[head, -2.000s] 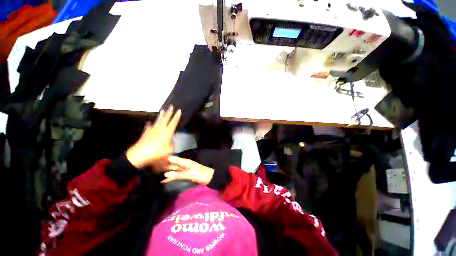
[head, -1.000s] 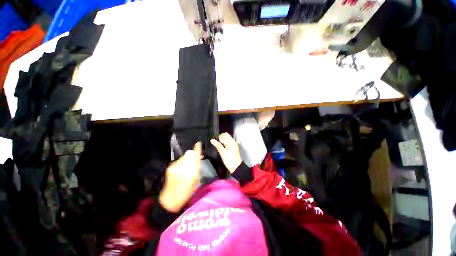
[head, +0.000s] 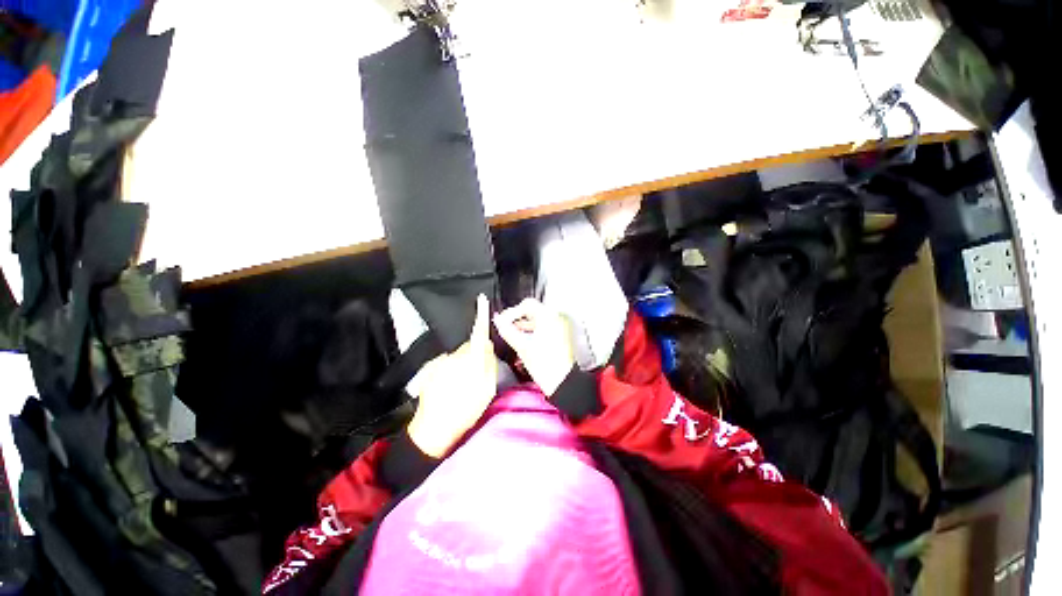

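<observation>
A black fabric strip runs from the needle area at the top, over the table's front edge, down to my lap. My left hand is at the strip's lower end, with a finger pointing up along its right edge and the fabric's end at the fingers. My right hand is just right of it, fingers bent together near the strip's right edge. Whether the right fingers pinch the fabric or a thread is too small to tell.
Black and camouflage cut pieces hang over the table's left side. Thread ends lie at the table's right. Black straps are tangled below the wooden-coloured edge. A blue crate stands at the upper left.
The view has tilted down, so the machine head has mostly left the picture. Since the earliest frame, my hands have moved to the strip's lower end, and the strip lies straighter.
</observation>
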